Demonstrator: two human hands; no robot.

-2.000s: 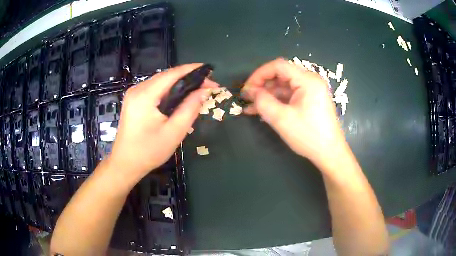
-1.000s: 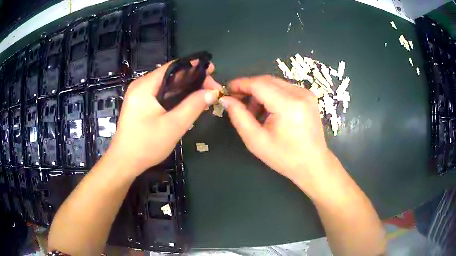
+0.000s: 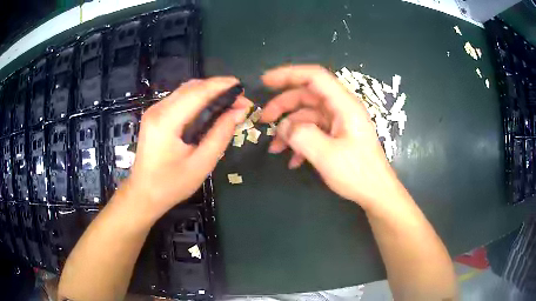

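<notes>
My left hand [image 3: 176, 135] holds a black phone housing [image 3: 213, 114] edge-on between thumb and fingers, above the right edge of the blister tray. My right hand [image 3: 323, 123] is to its right, apart from the housing, fingers spread and slightly blurred; no held part shows in it. Several small pale tabs [image 3: 253, 136] lie on the dark green surface between the hands, partly hidden by them. One pale tab [image 3: 235, 178] lies apart, nearer me. Another pale tab [image 3: 194, 251] lies on a housing in the tray's near corner.
The glossy black blister tray [image 3: 106, 104] with rows of housings fills the left side. A loose pile of pale strips [image 3: 395, 111] lies beyond and right of my right hand. A few pale pieces [image 3: 472, 50] lie far right, near another black tray [image 3: 520, 117].
My right hand has moved right, away from the housing's end, and its fingers have opened. The housing in my left hand has turned from showing its open face to edge-on.
</notes>
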